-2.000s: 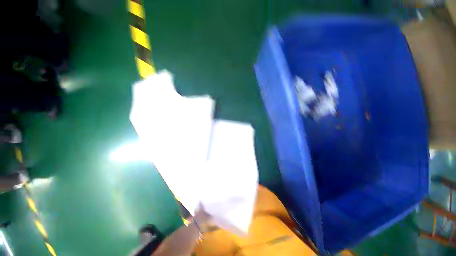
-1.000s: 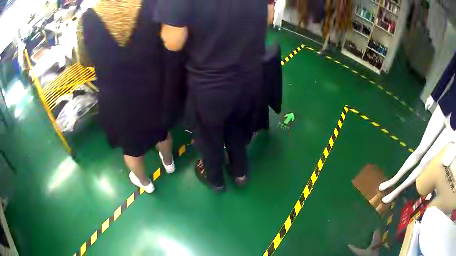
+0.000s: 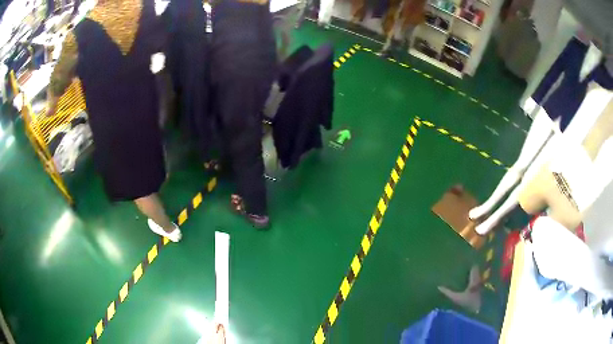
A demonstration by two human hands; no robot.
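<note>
A long narrow white strip (image 3: pixel 222 279), perhaps paper or card, stands nearly upright at the bottom, left of the middle. A small bit of a hand, seemingly my left hand (image 3: pixel 220 332), shows at the strip's lower end at the picture's bottom edge and appears to hold it. The rest of that hand is cut off. My right hand is out of the picture.
Two people in dark clothes (image 3: pixel 124 107) stand ahead at the left, beside a yellow wire trolley (image 3: pixel 62 111). A blue bin (image 3: pixel 450 329) is at the bottom right, near a white-covered table (image 3: pixel 538 302), cardboard (image 3: pixel 457 211) and a mannequin (image 3: pixel 514 178). Shelves stand at the back.
The white strip and a bit of a hand have come into view at the bottom. The people and surroundings have shifted left in view, and the blue bin's edge shows again.
</note>
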